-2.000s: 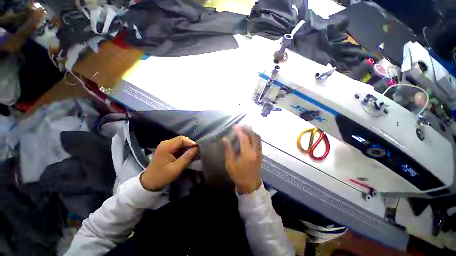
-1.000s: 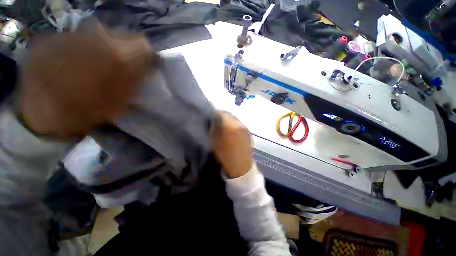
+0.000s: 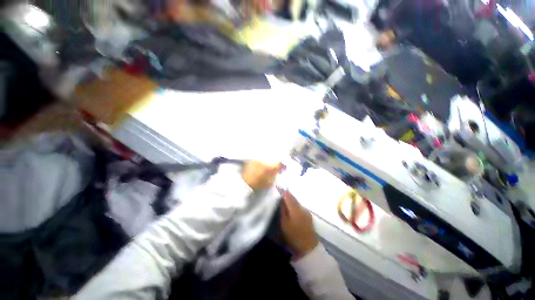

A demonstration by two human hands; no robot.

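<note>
The garment [image 3: 240, 231], white and dark grey, hangs from my hands over the table's front edge and my lap. My left hand [image 3: 261, 174] holds its upper edge near the needle end of the machine. My right hand [image 3: 297, 225] is just below and to the right, with its fingers at the dark part of the garment. The fingertips are blurred. The white sewing machine [image 3: 375, 170] with a blue stripe stands at the right. Its needle area is blurred.
Yellow and red scissor loops [image 3: 363, 215] lie beside the machine head. A small red tool [image 3: 409, 262] lies near the machine base. Dark cloth [image 3: 199, 61] is heaped behind the table, with brown cardboard [image 3: 108, 94] at left. Part of a person [image 3: 387, 40] shows at the back.
The garment was spread and swung left; now it is gathered lower, its white side showing. My left hand has come from the far left to beside my right hand. The view has shifted.
</note>
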